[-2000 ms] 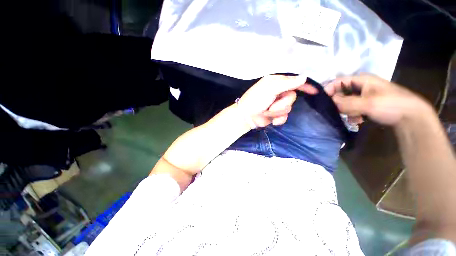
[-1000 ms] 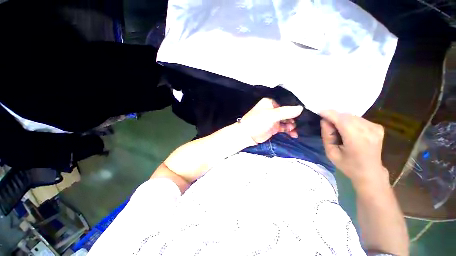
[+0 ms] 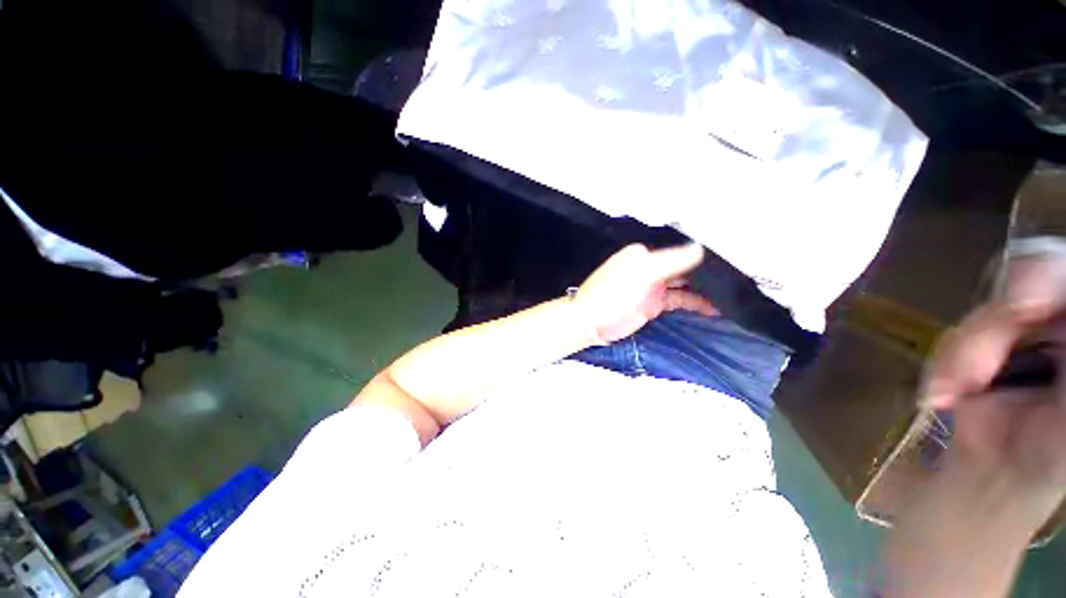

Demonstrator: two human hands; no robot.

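The shiny white lining (image 3: pixel 655 129) with faint motifs lies spread above my left hand. The black garment edge (image 3: pixel 526 204) runs along its lower side, over my jeans. My left hand (image 3: pixel 646 290) grips this black edge near the middle, thumb on top. My right hand (image 3: pixel 1005 368) is blurred at the right side, away from the garment, with its fingers bent. Whether it holds a needle or thread cannot be seen.
Dark garments (image 3: pixel 175 175) hang in a large heap at the left. A blue crate (image 3: pixel 210 514) stands on the green floor (image 3: pixel 304 315) at lower left. A brown cardboard surface (image 3: pixel 848 409) is at the right. My blue jeans (image 3: pixel 701 356) are under the work.
My right hand has moved away from the garment edge, out to the right. My left hand stays on the black edge. The lining's right corner now hangs free over the black cloth.
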